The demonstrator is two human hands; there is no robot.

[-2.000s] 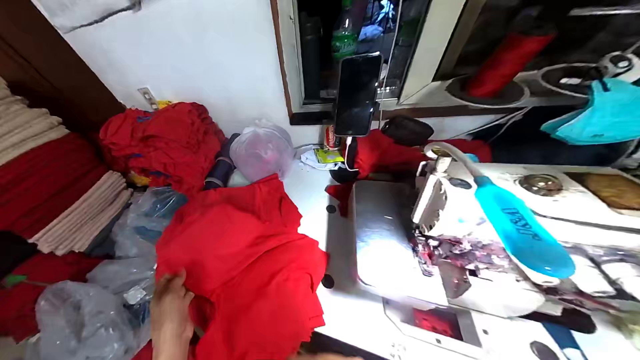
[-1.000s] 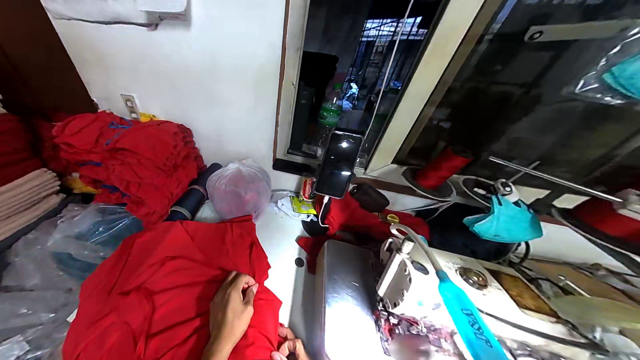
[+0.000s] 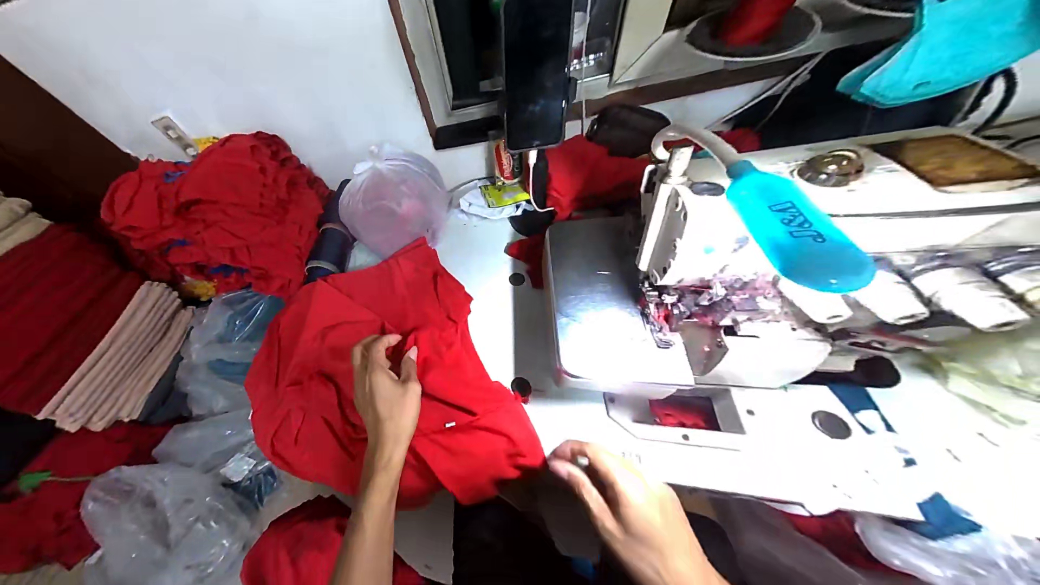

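Note:
A piece of red fabric (image 3: 349, 325) lies spread and wrinkled on the left part of the white sewing table (image 3: 487, 325). My left hand (image 3: 388, 390) rests over its middle, with thumb and forefinger bent towards each other and a fold of cloth by the fingertips; whether they pinch it is unclear. At the cloth's lower right corner, my right hand (image 3: 621, 504) has thumb and forefinger close together at the edge; a small pale thing shows at its fingers. To the right stands an overlock sewing machine (image 3: 731, 268) with a metal plate (image 3: 605, 309) and a blue lamp (image 3: 800, 227).
Behind the cloth are a clear plastic bag (image 3: 394, 199), a dark fabric roll (image 3: 331, 240) and a heap of red cloth (image 3: 219, 211). Folded fabric stacks (image 3: 122, 349) and plastic bags (image 3: 162, 520) stand left. A phone (image 3: 536, 73) is mounted by the window; a can (image 3: 507, 161) stands below.
The red fabric lies differently from one second ago, with its lower right corner now by my right hand. My right hand shows more fully. The view has swung down.

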